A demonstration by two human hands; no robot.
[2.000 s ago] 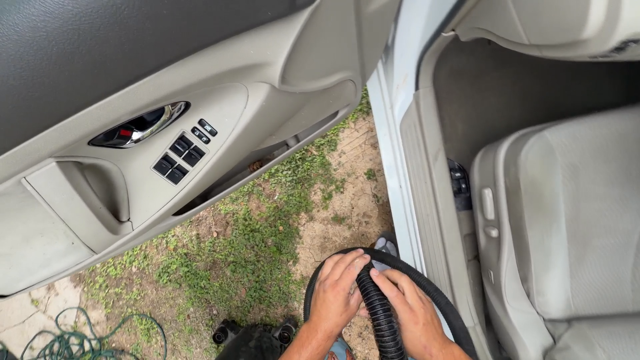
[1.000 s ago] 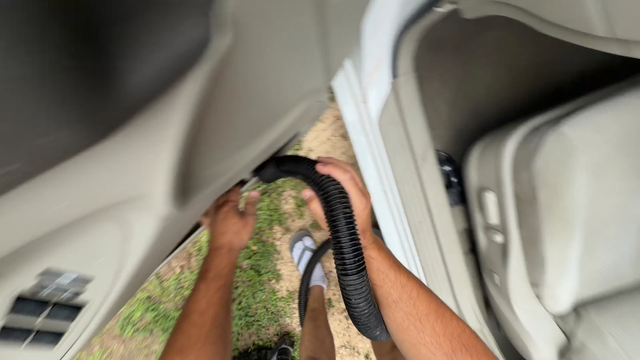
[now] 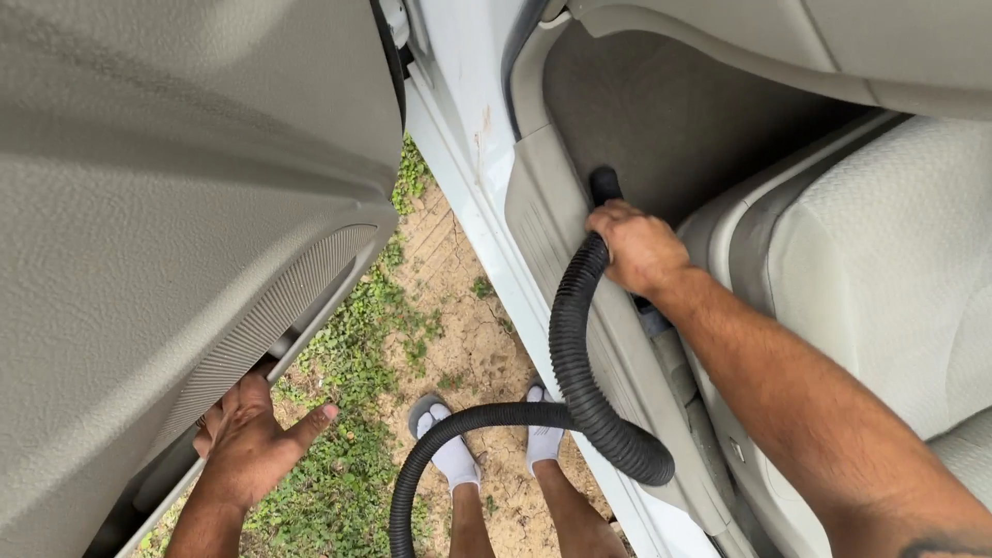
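Observation:
My right hand (image 3: 639,246) grips a black corrugated vacuum hose (image 3: 575,349) near its smooth black end piece (image 3: 604,184), which is over the car's dark floor carpet (image 3: 659,116) just inside the door sill. From there the hose bends down over the sill and loops back above my feet. At the lower left, my left hand (image 3: 252,442) rests at the storage pocket (image 3: 170,465) of the open car door, thumb spread and fingertips partly hidden inside the pocket. No object shows in that hand.
The beige door panel (image 3: 155,248) with a ribbed speaker grille (image 3: 271,325) fills the left side. A light fabric car seat (image 3: 891,256) stands at the right, beside the beige sill trim (image 3: 550,201). Below, my feet in socks and sandals (image 3: 453,449) stand on dirt with green plants.
The hose end was at the door pocket one second ago; my right hand has carried it right, into the footwell. My left hand has stayed by the door. The view has shifted.

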